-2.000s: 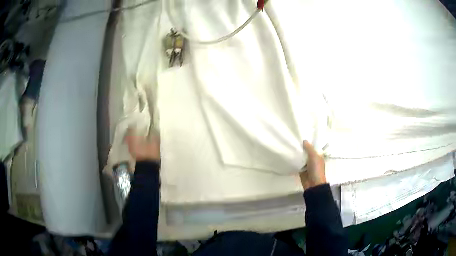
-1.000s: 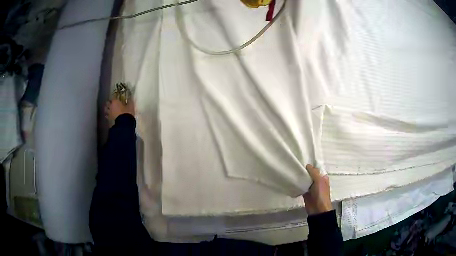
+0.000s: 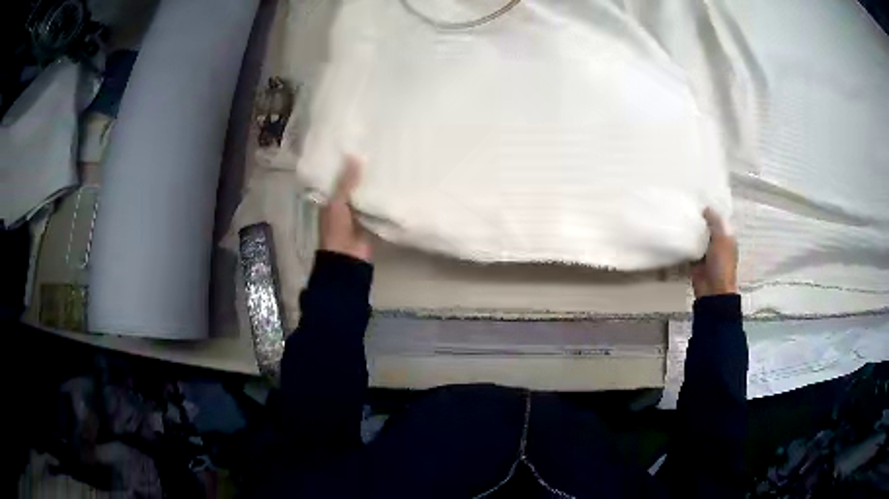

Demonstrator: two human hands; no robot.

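A cream ribbed fabric ply point(image 3: 517, 146) is lifted and billows between my hands, its front edge raised above the lay. My left hand point(image 3: 345, 212) grips its left front part, slightly blurred. My right hand point(image 3: 717, 255) grips its right front part. The stack of plies point(image 3: 546, 290) lies flat under it, its layered edge along the table front. A shiny dark-silver metal bar point(image 3: 260, 292) lies left of my left hand. A small dark metal piece point(image 3: 274, 112) lies farther up on the left.
A large pale grey-white roll point(image 3: 171, 175) lies left of the lay. White printed paper point(image 3: 814, 356) hangs at the table's right front edge. A pale cable point(image 3: 466, 21) loops over the cloth at the top. Scraps cover the floor below.
My left hand has left the small metal piece and taken hold of the ply, which is now raised between both hands. My right hand has moved up and right with the cloth.
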